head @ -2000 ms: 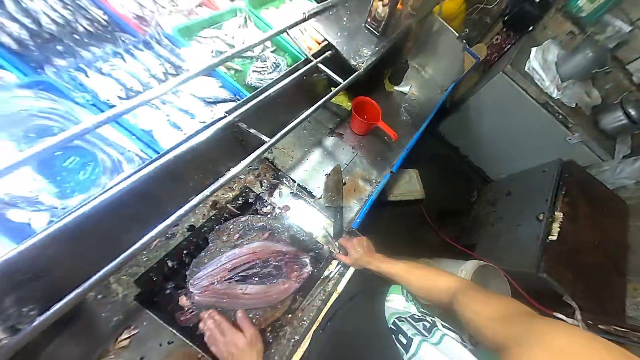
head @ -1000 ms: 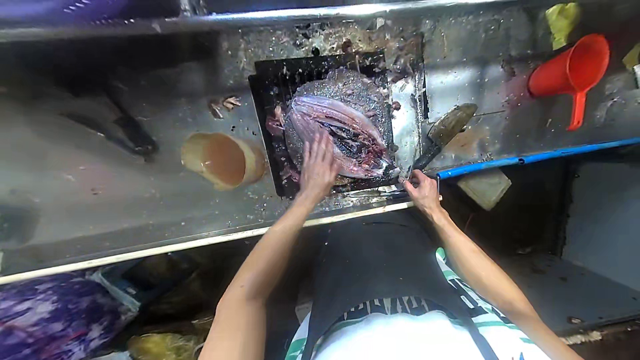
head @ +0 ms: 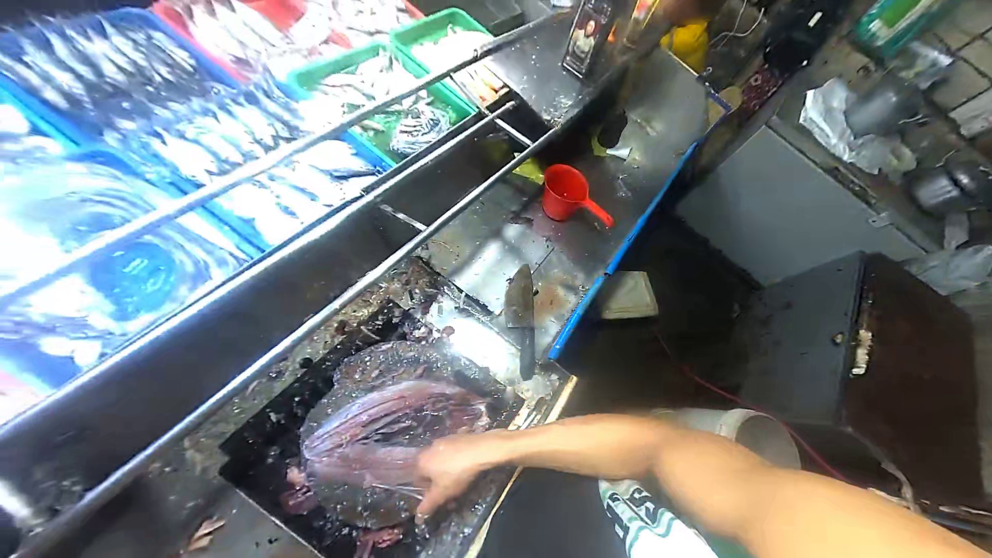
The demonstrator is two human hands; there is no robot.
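A large gutted fish, opened along its length, lies on a round, dark chopping block set in a black square tray. From the right, my right hand reaches to the near edge of the fish and touches it, thumb apart and pointing down; blur hides whether the fingers grip it. My left hand is out of view. Beyond the block, a broad-bladed knife rests on the wet metal counter, its dark handle towards me. Scraps of flesh lie beside the block.
A red plastic dipper stands farther along the counter, which has a blue edge strip. Metal rails run along the far side, before blue and green trays of fish. A white bucket is low at right, near a dark cabinet.
My right hand has moved from beside the knife handle onto the fish. My left hand, at the fish before, has left the view. The view has swung strongly between frames.
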